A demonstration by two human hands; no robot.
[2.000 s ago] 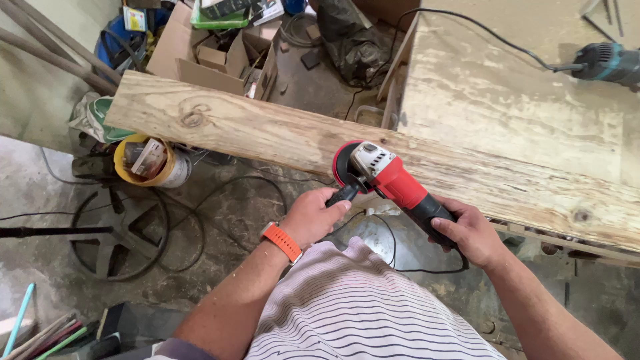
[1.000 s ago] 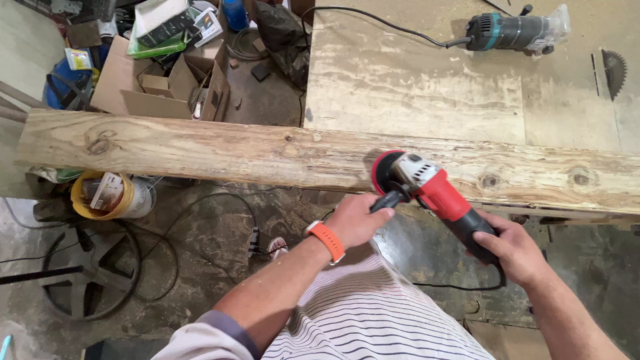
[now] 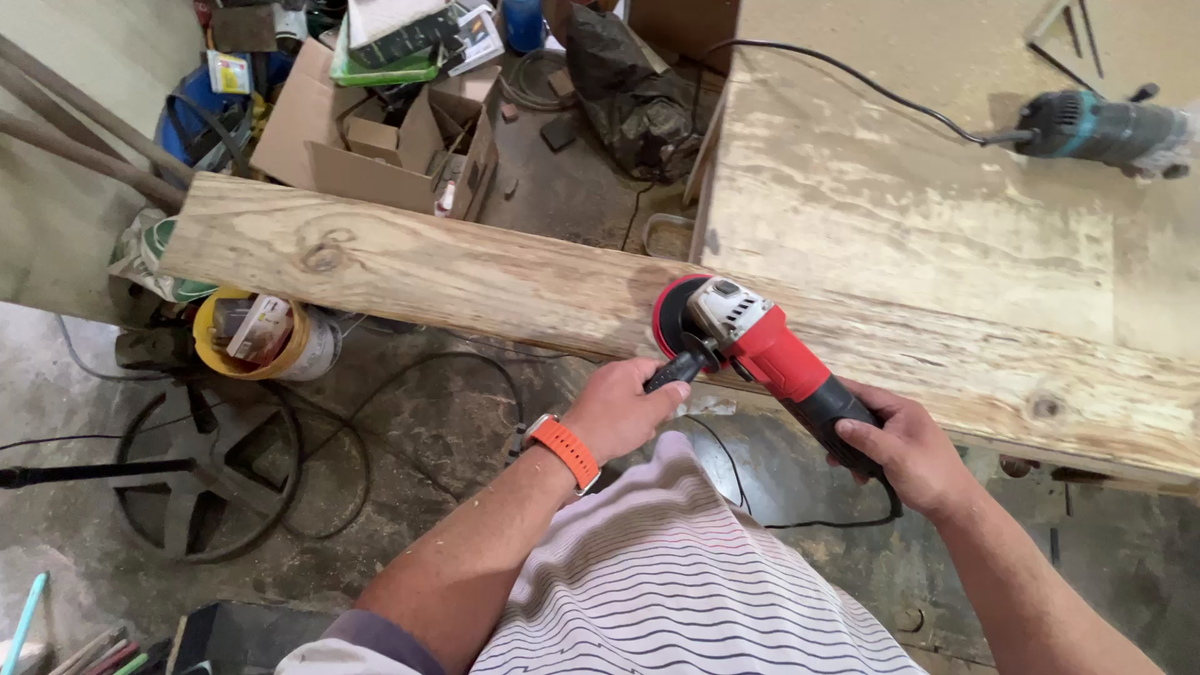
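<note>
A red and black angle grinder (image 3: 773,352) with a round red-edged pad rests over the near part of a long wooden plank (image 3: 450,267). My left hand (image 3: 623,408), with an orange-strapped watch on the wrist, is closed round the grinder's black side handle. My right hand (image 3: 905,445) grips the black rear body, where the cord comes out. The pad lies at the plank's surface near its front edge; whether it spins cannot be told. The plank has knots and a streaked grain, and its left end sticks out past the workbench.
A plywood workbench (image 3: 900,197) bears a corded power tool (image 3: 1097,131) at the upper right. Beyond the plank stand an open cardboard box (image 3: 319,141) and a black plastic bag (image 3: 623,103). On the left are a yellow bucket (image 3: 298,342), a round metal base (image 3: 206,478) and loose cords.
The view has swung right and back between the frames. Both hands have stayed on the grinder, which remains over the plank.
</note>
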